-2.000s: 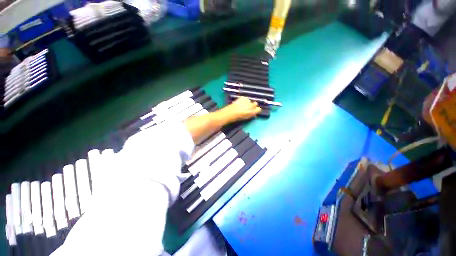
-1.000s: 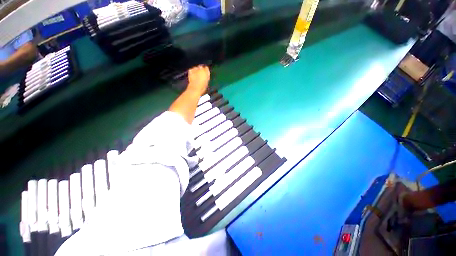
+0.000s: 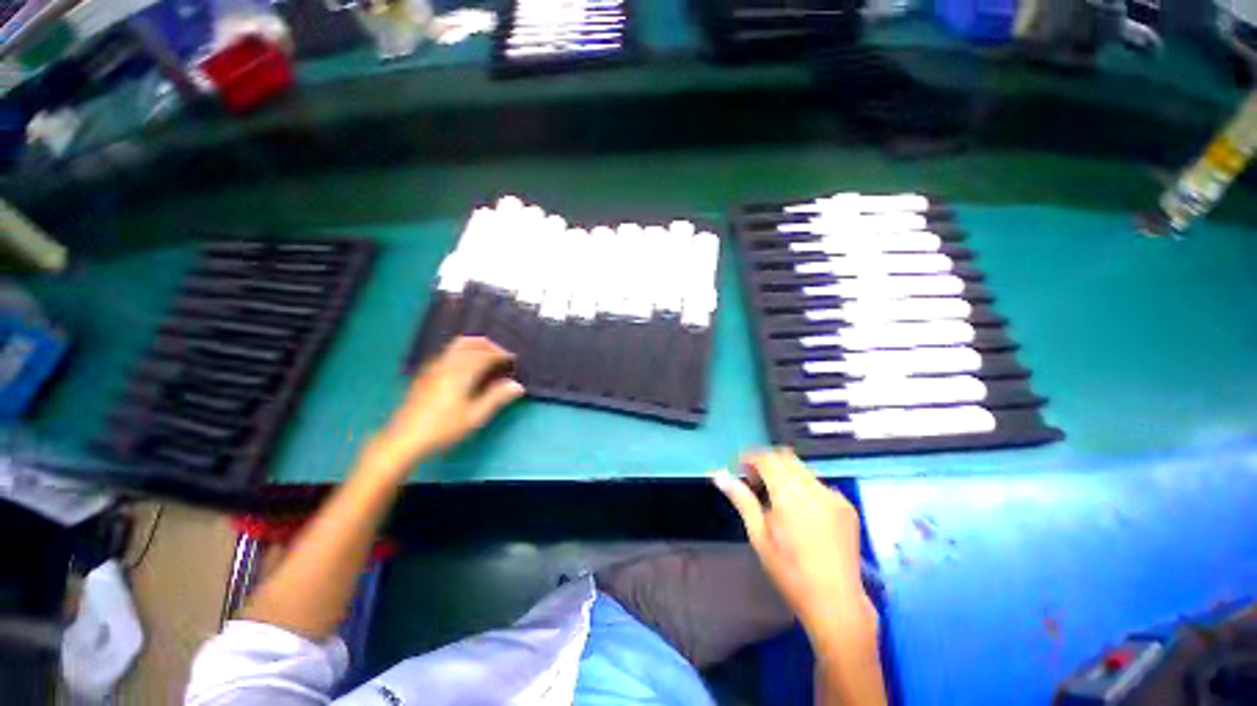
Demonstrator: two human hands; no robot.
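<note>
The middle slotted foam tray (image 3: 607, 375) holds a row of white tripod-handle units (image 3: 620, 269) in its far half; its near half shows bare ribs. The right foam tray (image 3: 903, 444) holds white units (image 3: 903, 331) lying sideways. My left hand (image 3: 462, 393) is at the middle tray's near left corner, thumb and fingers apart, nothing visible in it. Whether it touches the tray is unclear. My right hand (image 3: 800, 524) is at the bench's front edge, below the gap between these trays, fingers bent and apart, with nothing visible in it.
A dark ribbed tray (image 3: 248, 352) lies at left on the green bench (image 3: 1130, 331). The blue table (image 3: 1020, 552) is at lower right, with part of a machine (image 3: 1123, 669). Behind are a tray of white units (image 3: 565, 31) and a red bin (image 3: 248, 72).
The view has swung left and down. The arm that reached over the trays has drawn back from the dark items behind them. Both hands now show near the bench's front.
</note>
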